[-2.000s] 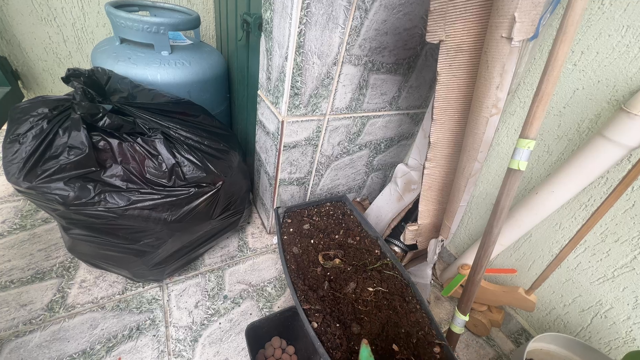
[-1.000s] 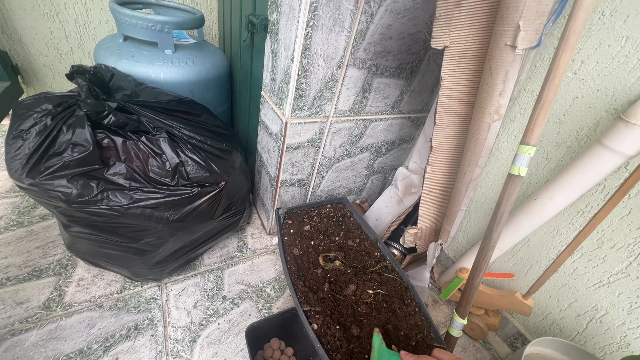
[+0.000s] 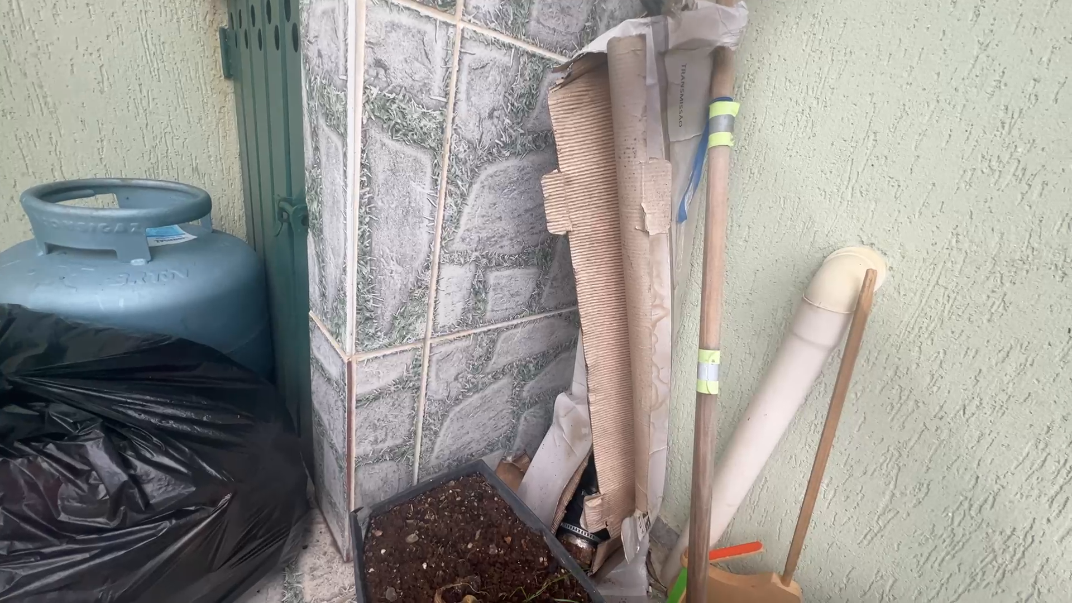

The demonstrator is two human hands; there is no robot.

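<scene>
Neither of my hands shows in the head view. At the bottom middle, a dark rectangular planter [image 3: 358, 548] is cut off by the lower edge. Dark brown soil [image 3: 456, 536] fills it, with small pebbles, thin green stems and a curled brownish piece at the surface. Just behind the planter's right side, a dark object with a metal band [image 3: 578, 536] sits partly hidden among the cardboard.
A black plastic bag [image 3: 142, 452] and blue gas cylinder [image 3: 134, 285] stand left of the tiled pillar [image 3: 394, 167]. Corrugated cardboard [image 3: 599, 293], a wooden pole [image 3: 713, 251], a white pipe [image 3: 779, 402] and a thin stick [image 3: 833, 419] are at the right.
The view has tilted up. A green tool and part of a hand at the planter's near end a second ago are out of view now.
</scene>
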